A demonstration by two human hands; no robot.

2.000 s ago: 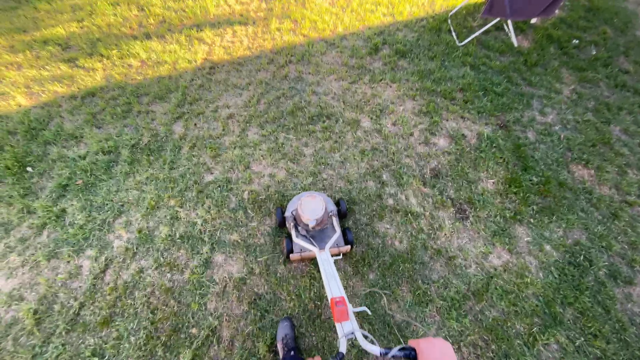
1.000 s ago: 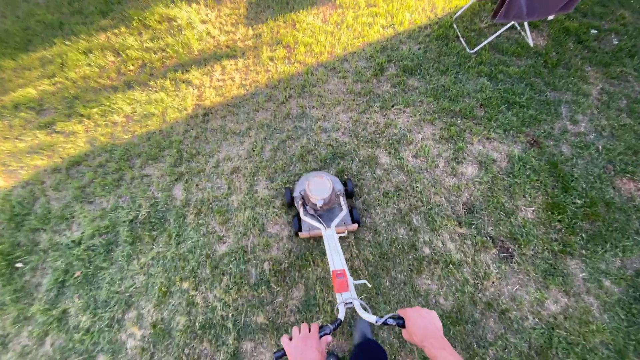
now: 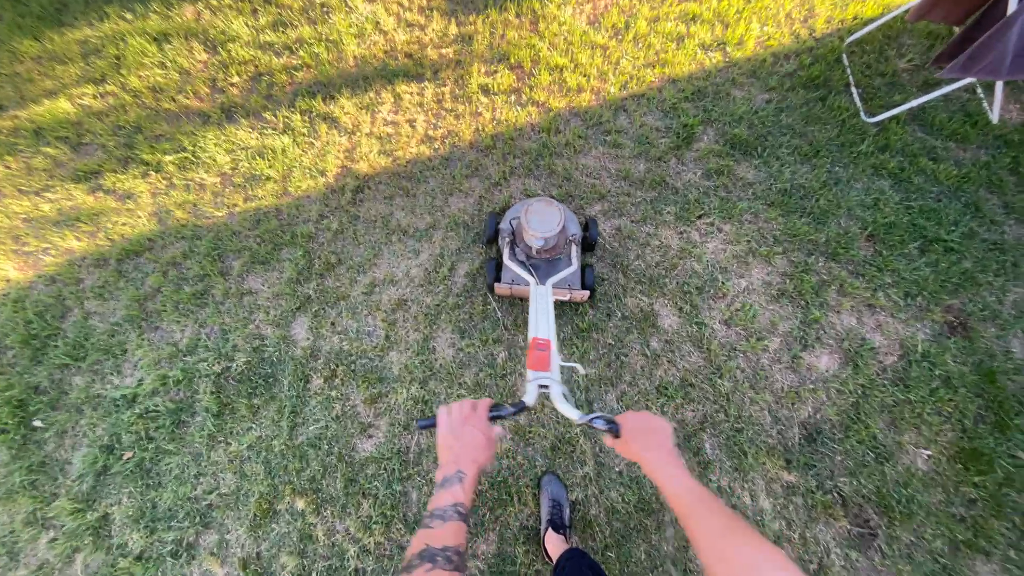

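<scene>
A walk-behind lawn mower (image 3: 542, 232) with a round, worn engine cover and black wheels stands on the grass ahead of me. Its pale metal handle (image 3: 542, 316) runs back toward me, carries a red switch box (image 3: 539, 354) and splits into two bars with black grips. My left hand (image 3: 466, 434) is closed around the left grip (image 3: 426, 422), whose end sticks out beyond it. The right grip (image 3: 602, 423) is held in my right hand (image 3: 645, 437), which covers its outer end.
Patchy lawn (image 3: 240, 360) surrounds the mower, sunlit at the upper left and shaded nearer me. A folding chair's white metal frame (image 3: 920, 102) with dark fabric stands at the upper right. My shoe (image 3: 554, 504) is on the grass behind the handle.
Both hands and forearms are now fully in view on the grips; two seconds ago only part of my right hand showed clearly. The mower has moved forward, nearer the sunlit grass.
</scene>
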